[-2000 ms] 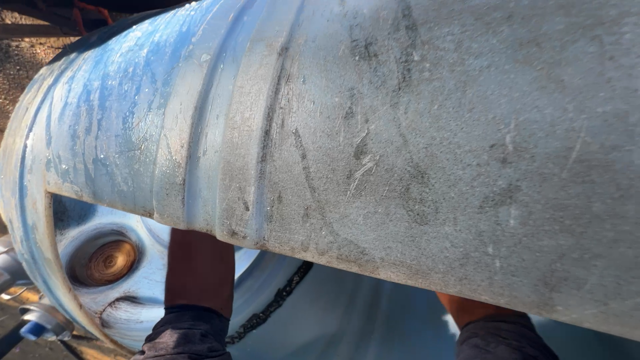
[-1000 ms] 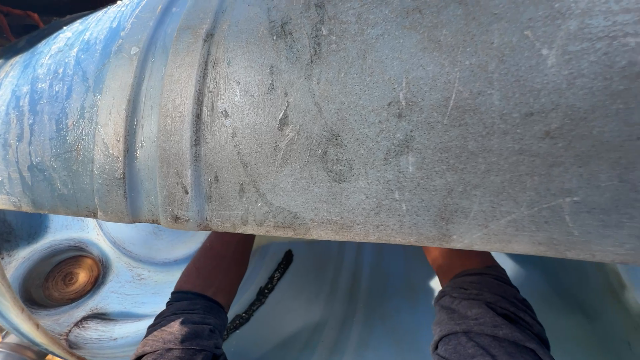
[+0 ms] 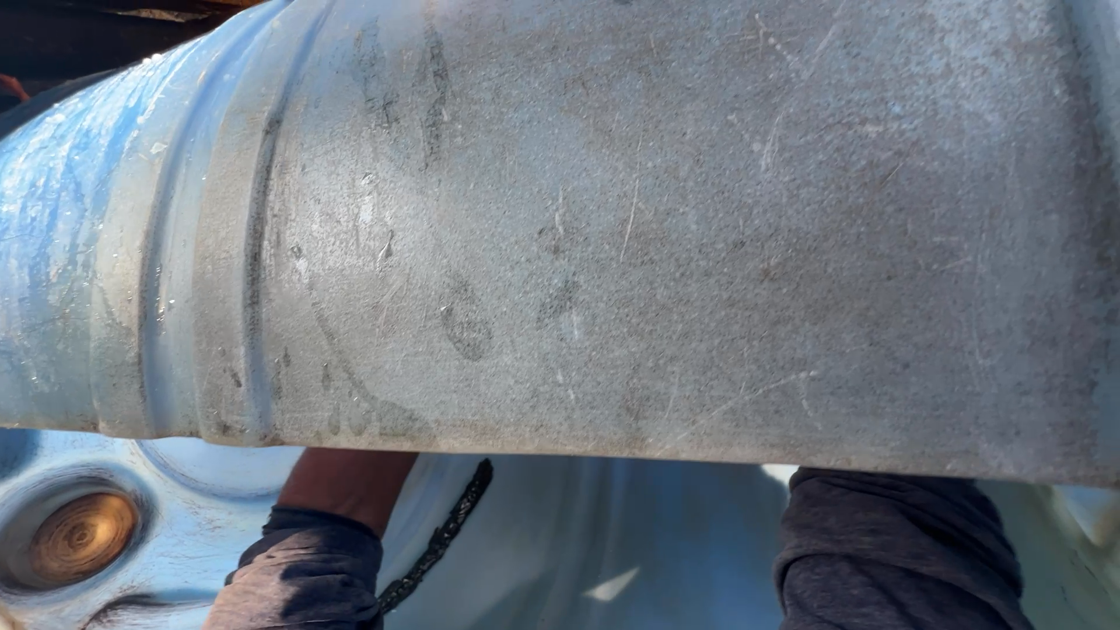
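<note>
A large blue plastic drum (image 3: pixel 612 227) with ribs, scuffs and grime spans the view, its cut lower edge crossing above my forearms. Both arms, in dark sleeves, reach under that edge, and the drum wall hides both hands. The left forearm goes in left of the middle, beside a dark, rough strip (image 3: pixel 442 538) on the light blue inner surface. On the right, only the sleeve shows. What either hand holds or touches cannot be seen.
At the lower left, a round brown recess (image 3: pixel 85 535) sits in the drum's blue end wall. Dark objects (image 3: pixel 87 35) lie behind the drum at the upper left.
The drum fills more of the view and its ribs sit differently as the view has shifted. The right forearm's bare skin, seen earlier, is now out of sight behind the edge.
</note>
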